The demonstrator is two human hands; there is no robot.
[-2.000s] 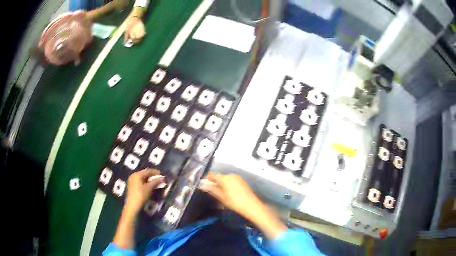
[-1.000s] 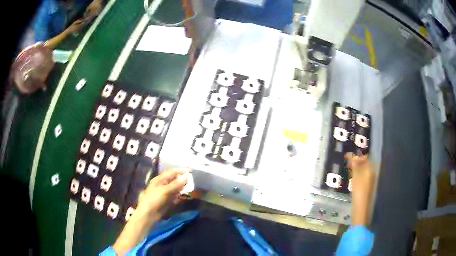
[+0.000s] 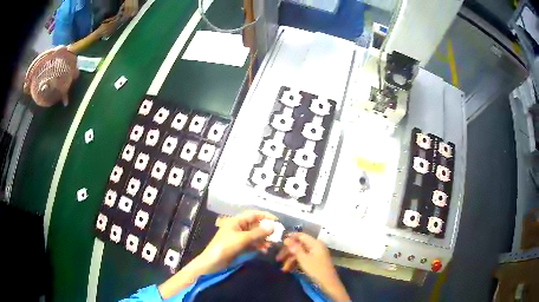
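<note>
My left hand (image 3: 236, 237) grips a white square housing (image 3: 273, 230) between thumb and fingers, just in front of the machine bed. My right hand (image 3: 308, 257) is close to its right side, fingers curled; whether it touches or holds anything is unclear. The right fixture (image 3: 427, 191) has housings in its nests except one bare nest, third down in the left column. The left fixture (image 3: 294, 138) has a housing in every nest. The black blister tray (image 3: 167, 203) at left holds many housings, with bare pockets at its right side near the front.
The machine head (image 3: 402, 68) stands over the back between the fixtures. A red button (image 3: 436, 265) is at the bed's front right corner. Loose housings (image 3: 88, 135) lie on the green conveyor belt (image 3: 109, 112). Across it are a pink fan (image 3: 50, 76) and a person's arms (image 3: 103, 35).
My right hand has come back from the right fixture to beside my left hand. A housing now sits in the right column's third nest, bare two seconds ago. The left hand moved right with its housing.
</note>
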